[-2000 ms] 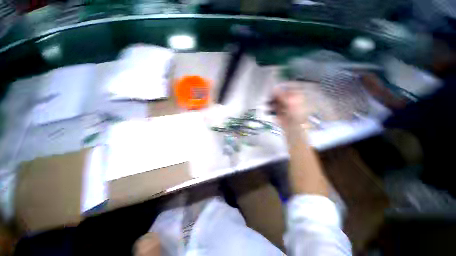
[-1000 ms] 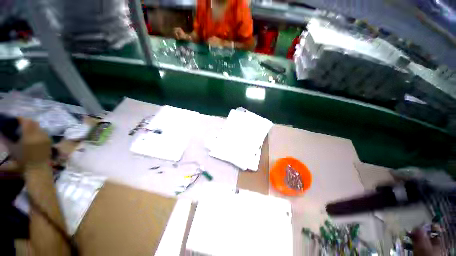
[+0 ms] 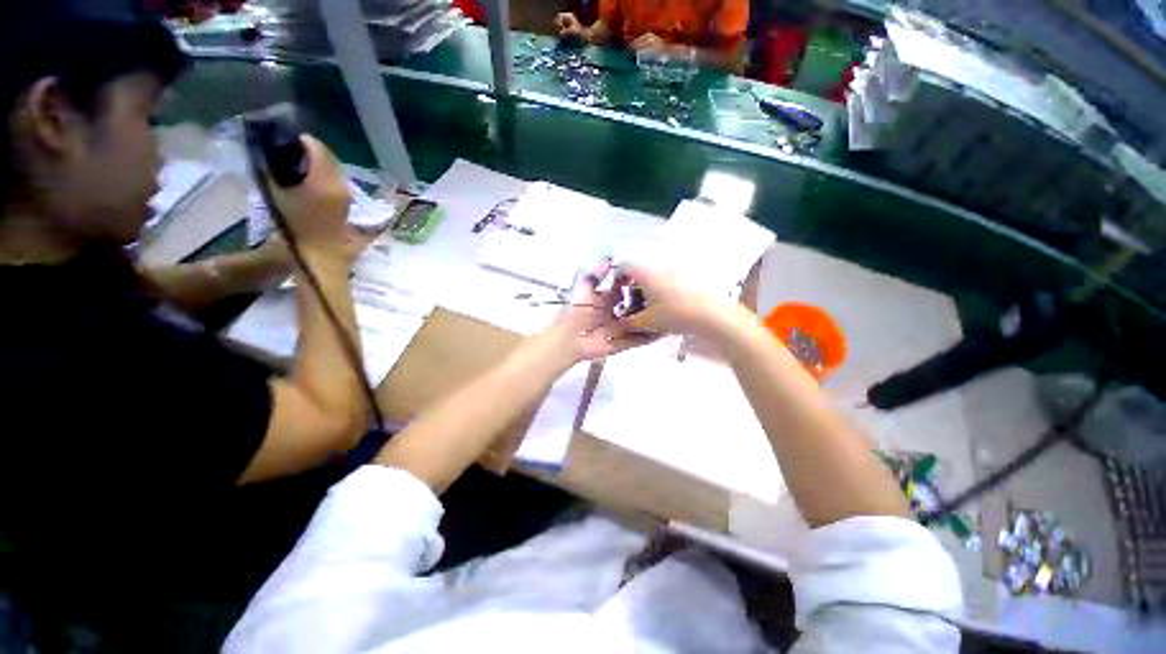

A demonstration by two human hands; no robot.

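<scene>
My left hand [image 3: 591,325] and my right hand [image 3: 652,302] meet above the bench in front of me. Between their fingers is a small dark and silver wired piece [image 3: 627,299], with thin leads; it is too small to tell exactly what it is. A white plastic housing [image 3: 684,403] lies on the bench just below my hands. More white housings [image 3: 722,245] are stacked behind them, and another white sheet or housing [image 3: 547,230] lies to the left with dark wires at its edge.
An orange bowl [image 3: 806,340] of screws, a black electric screwdriver [image 3: 946,365], green boards [image 3: 914,483] and silver batteries [image 3: 1042,552] are at right. A neighbour [image 3: 115,371] at left holds a dark screwdriver [image 3: 276,151] near a green tin [image 3: 416,220]. A person in orange [image 3: 678,23] sits opposite.
The view has swung left and settled. Both my hands now show together at the centre with a small piece between them; earlier one hand was over the parts at right. The neighbour shows more fully.
</scene>
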